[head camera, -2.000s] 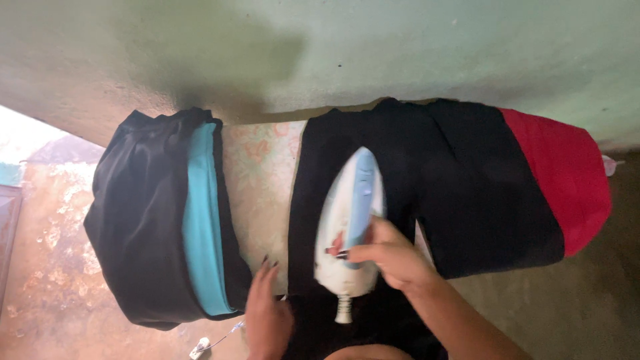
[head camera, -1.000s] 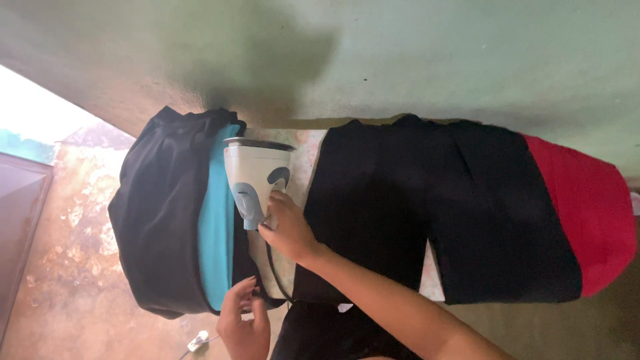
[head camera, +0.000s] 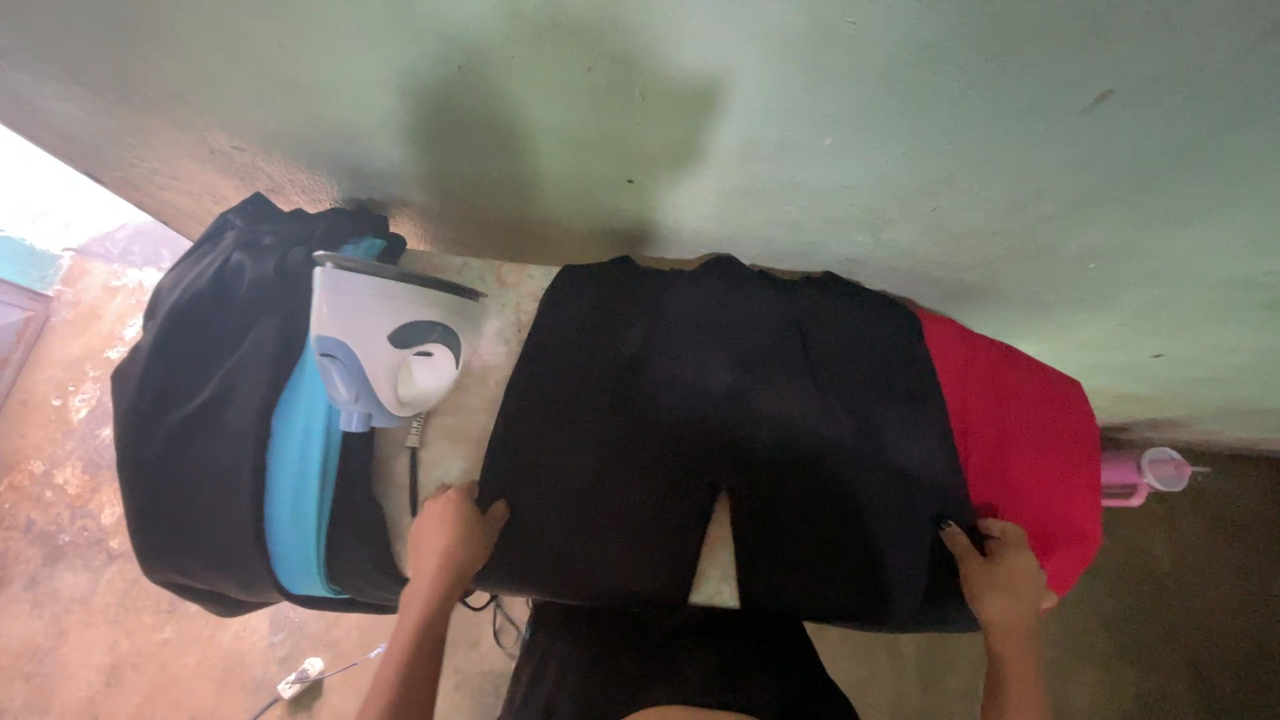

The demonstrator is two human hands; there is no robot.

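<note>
A pair of black shorts lies spread on the ironing board, its two legs parted by a narrow gap near me. My left hand pinches the lower left edge of the shorts. At their lower right corner, my right hand grips the black cloth where it meets a red cloth on the board's end. A white and blue electric iron stands on its heel to the left, beyond my left hand, with its cord running down toward me.
Folded black garments with a light blue piece cover the board's left end. A green wall runs along the far side. On the floor at lower left lies a white power socket; a pink cup with a handle is beyond the right end.
The iron was in my right hand over the shorts, then over the board's left part; now it stands there released. My right hand has moved right to the shorts, and my left hand now holds their left edge.
</note>
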